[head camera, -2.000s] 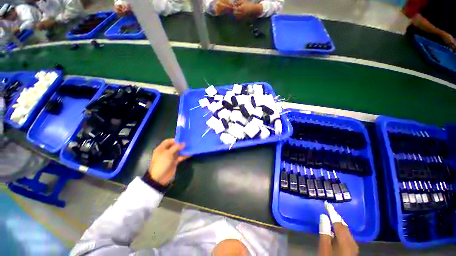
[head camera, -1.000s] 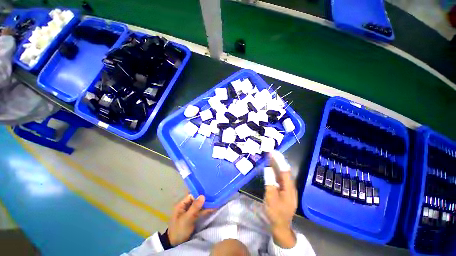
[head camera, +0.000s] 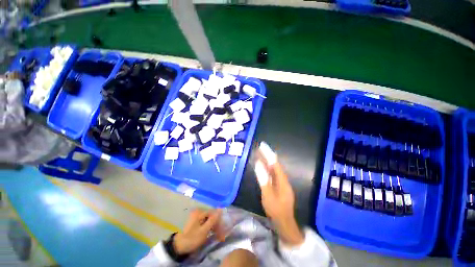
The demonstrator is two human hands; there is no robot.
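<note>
The blue inner-block tray (head camera: 211, 190) rests on the bench, touching or nearly touching the parts bin on its left. White-and-black inner blocks (head camera: 207, 134) with thin leads are heaped in it. My left hand (head camera: 199, 229) is below the tray's near edge, blurred, with no part seen in it. My right hand (head camera: 276, 190) is over the bench to the right of the tray, white coverings on its fingertips, fingers close together; no part shows in it. The finished-unit tray (head camera: 372, 229) at right holds rows of assembled units (head camera: 369, 195), the nearest showing silvery faces.
The blue parts bin (head camera: 115, 158) at left holds jumbled black housings (head camera: 130, 104). Further left are another blue tray (head camera: 78, 109) and one with cream-white pieces (head camera: 50, 75). A grey post (head camera: 192, 31) stands behind, before the green conveyor (head camera: 312, 44). Another finished-unit tray is cut off at right.
The inner-block tray has moved left and now sits beside the parts bin. My left hand has let go of its rim. My right hand has moved off its edge.
</note>
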